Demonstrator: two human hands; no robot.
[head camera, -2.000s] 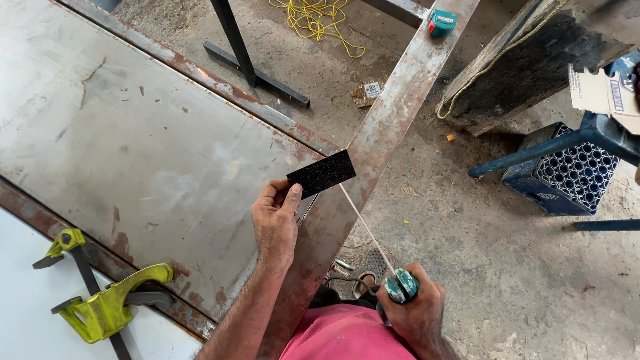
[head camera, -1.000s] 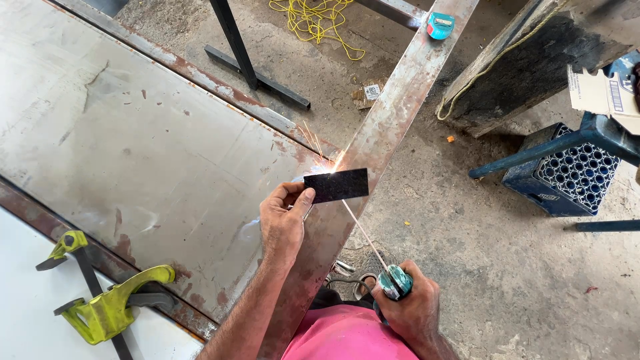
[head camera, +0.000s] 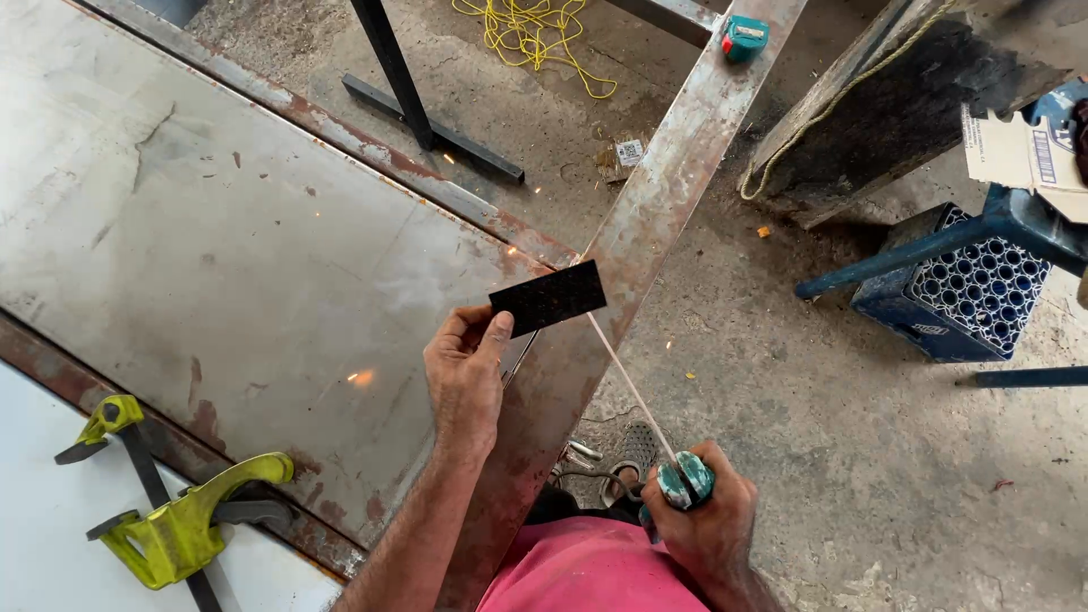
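My left hand (head camera: 467, 370) pinches a dark rectangular welding lens (head camera: 550, 297) by its lower left corner, above the joint of two rusty steel beams. In my right hand (head camera: 710, 510) is a green electrode holder (head camera: 685, 481), its jaws clamped on a long thin welding electrode (head camera: 629, 378). The electrode runs up and left, and its tip is hidden behind the lens. A few sparks fly over the grey metal sheet (head camera: 280, 221) and the floor. The steel beam (head camera: 671, 170) runs from the upper right down beneath my left forearm.
A yellow-green bar clamp (head camera: 183, 523) lies across the lower left frame edge. A teal tape measure (head camera: 745, 39) sits on the beam's far end. Yellow cord (head camera: 535, 34), a black metal stand (head camera: 459, 149), a blue crate (head camera: 952, 289) and a roped board (head camera: 875, 127) stand or lie around.
The bright glow and spark burst at the joint seen one second ago have gone, leaving scattered sparks. My left hand has tilted the lens, its right end now higher.
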